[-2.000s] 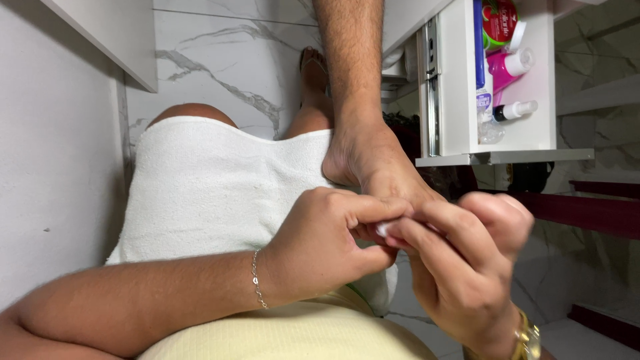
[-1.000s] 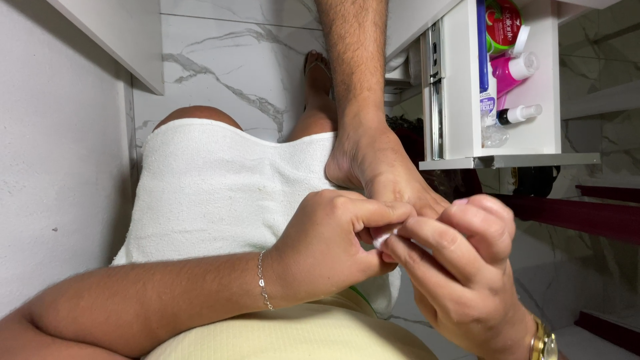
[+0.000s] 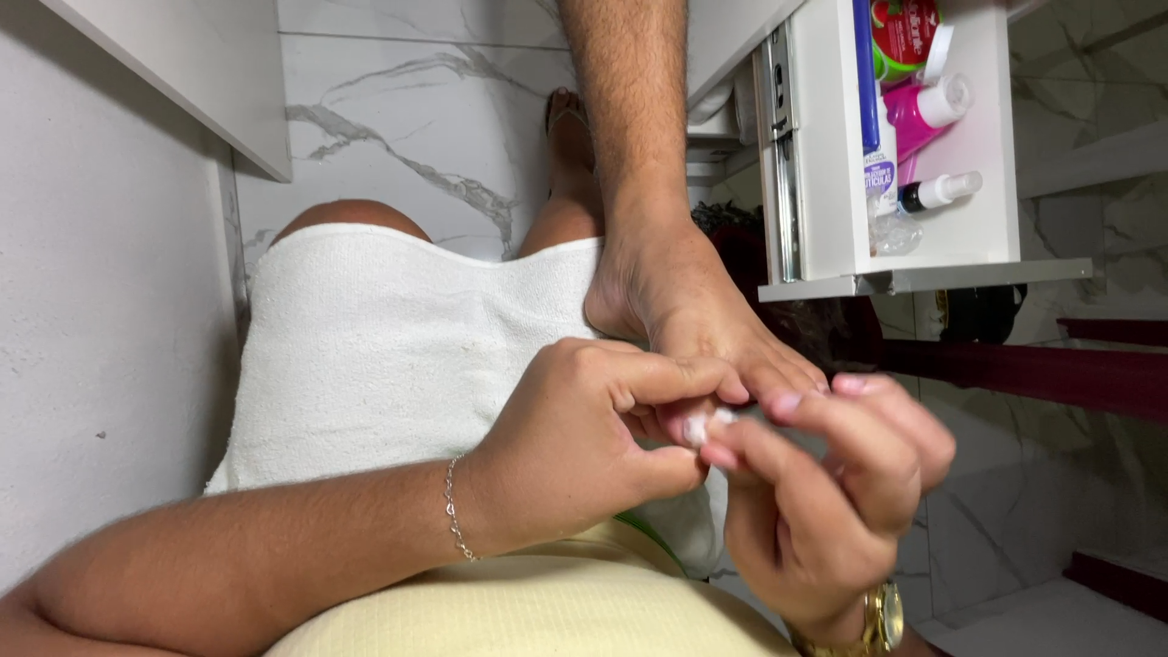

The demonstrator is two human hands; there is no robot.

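Observation:
Another person's bare foot [image 3: 703,301] rests across my lap, its heel on a white towel [image 3: 392,347]. My left hand [image 3: 584,429], with a thin chain bracelet at the wrist, grips the big toe [image 3: 680,422] between thumb and fingers. A small tuft of white cotton [image 3: 707,425] lies at the toenail. The fingertips of my right hand [image 3: 821,493], which has a gold watch at the wrist, are on the cotton. Its other fingers are spread near the smaller toes. The fingers partly hide the toe.
An open white drawer [image 3: 967,219] at the upper right holds a pink bottle [image 3: 922,114], a red and green container [image 3: 899,41] and a small white-capped bottle [image 3: 940,190]. A white panel [image 3: 182,64] and wall stand on the left. Dark red metal bars [image 3: 1022,374] run at the right.
The fingers of my right hand have opened out somewhat from their closer curl, and more of the white cotton shows. My left hand keeps its hold around the toe.

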